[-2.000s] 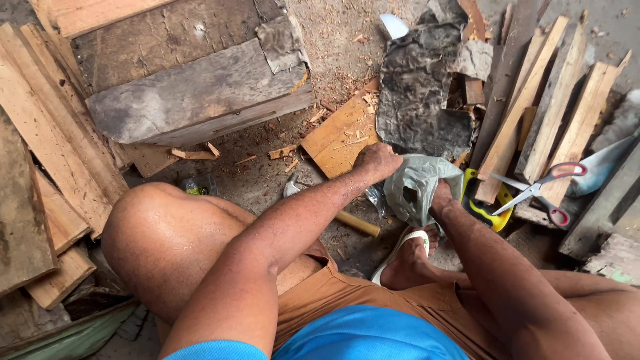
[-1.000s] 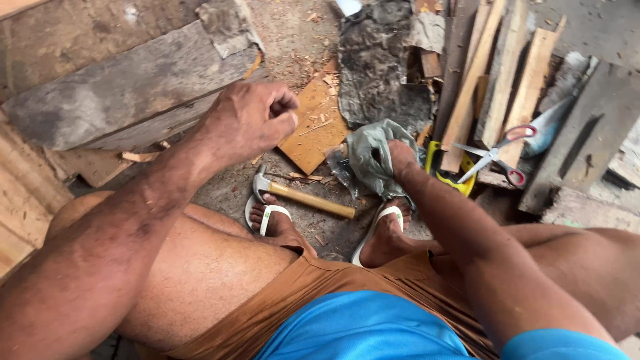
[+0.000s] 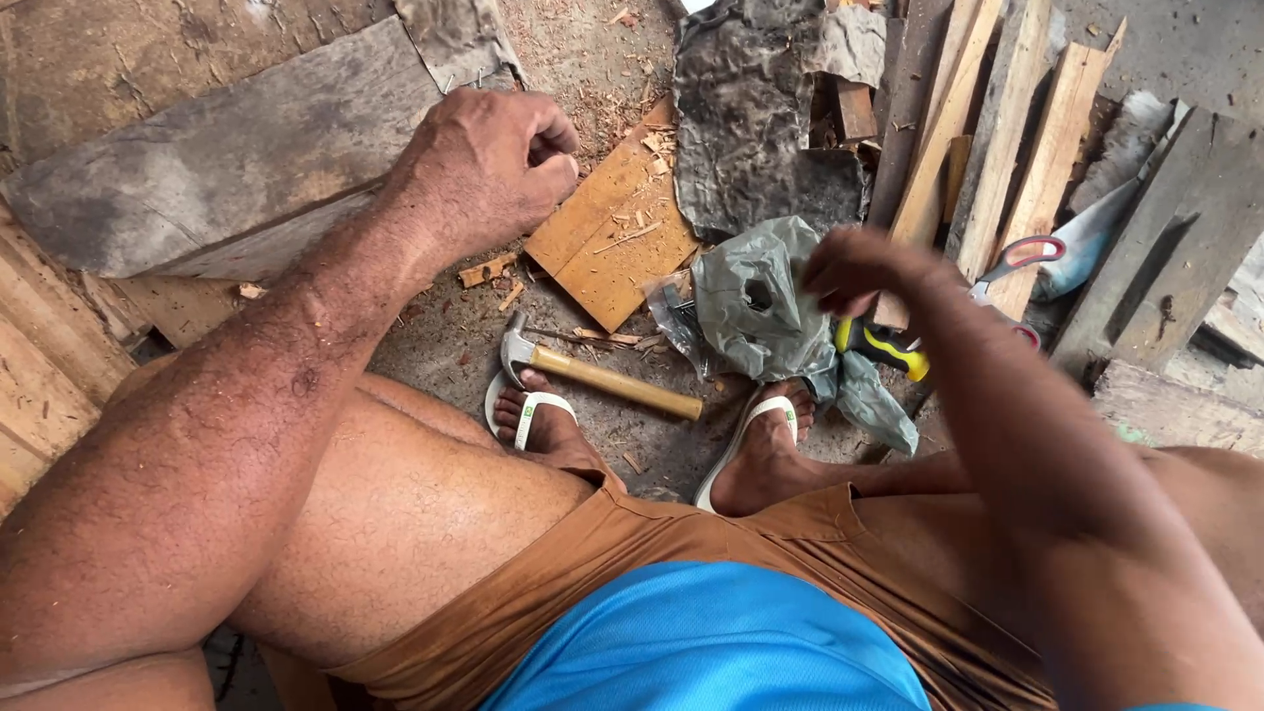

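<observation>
My left hand [image 3: 494,163] is raised in front of the edge of a grey wooden block [image 3: 247,138], its fingers curled; whether something small is between them cannot be told. My right hand [image 3: 854,272], blurred, is at the right side of a crumpled grey plastic bag [image 3: 755,316], fingers bent; their contents are hidden. The bag lies on the ground with a hole in its upper face. Left of it is a small clear plastic bag [image 3: 679,321]. A claw hammer with a wooden handle [image 3: 617,383] lies between my feet, its head by the left sandal.
An orange-brown board [image 3: 617,247] with wood shavings lies beyond the hammer, beside a dark crumpled sheet [image 3: 746,128]. Scissors with red and grey handles [image 3: 1032,252] and a yellow-and-black handled tool [image 3: 889,351] lie at the right, near wood strips [image 3: 997,138]. More boards [image 3: 44,365] stand at the left.
My left hand has moved from beside the bag to the left, over by the wooden block. My right hand, inside the bag's opening earlier, is now out at its right side.
</observation>
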